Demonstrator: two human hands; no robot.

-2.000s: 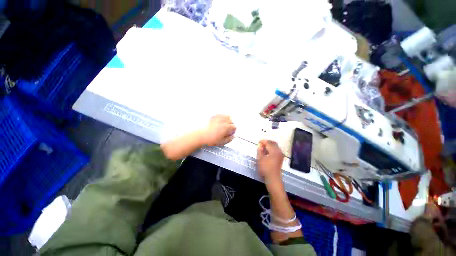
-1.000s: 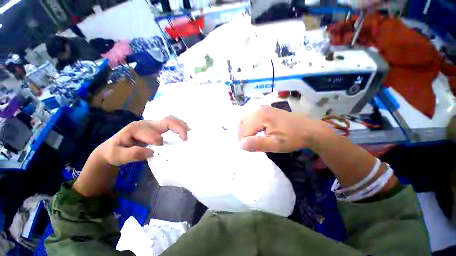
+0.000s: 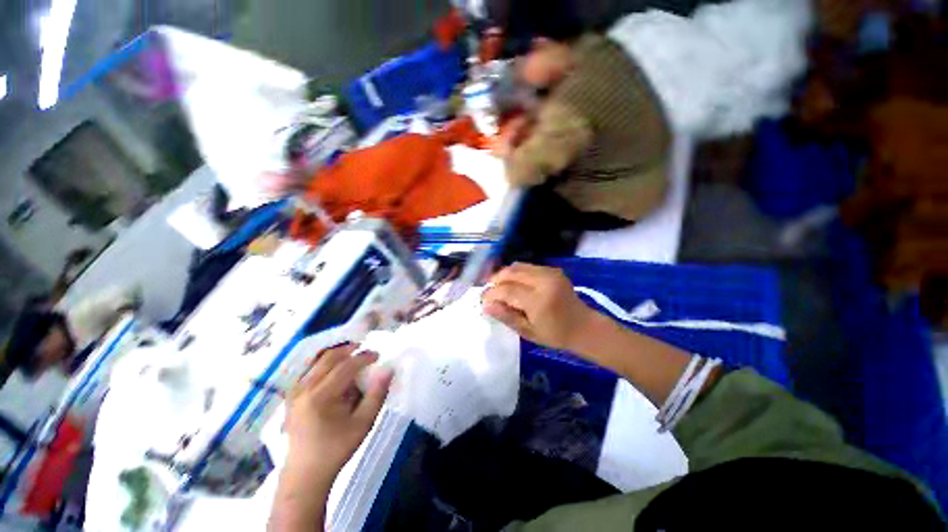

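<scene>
A white eyelet garment piece with small holes hangs between my two hands, over the front edge of the sewing table. My right hand pinches its upper right corner. My left hand is at its left edge, with thumb and fingers at the cloth; the fingertips are slightly blurred. The white sewing machine with a blue stripe stands to the left, behind my left hand.
A blue plastic crate with a white strip on it is at the right. A person in a brown patterned top sits beyond, near rust-orange fabric. A white fabric heap lies at the upper right.
The view has turned to the right, bringing the crate and the seated person into view. The white piece, earlier spread over table and lap, now hangs raised between my hands.
</scene>
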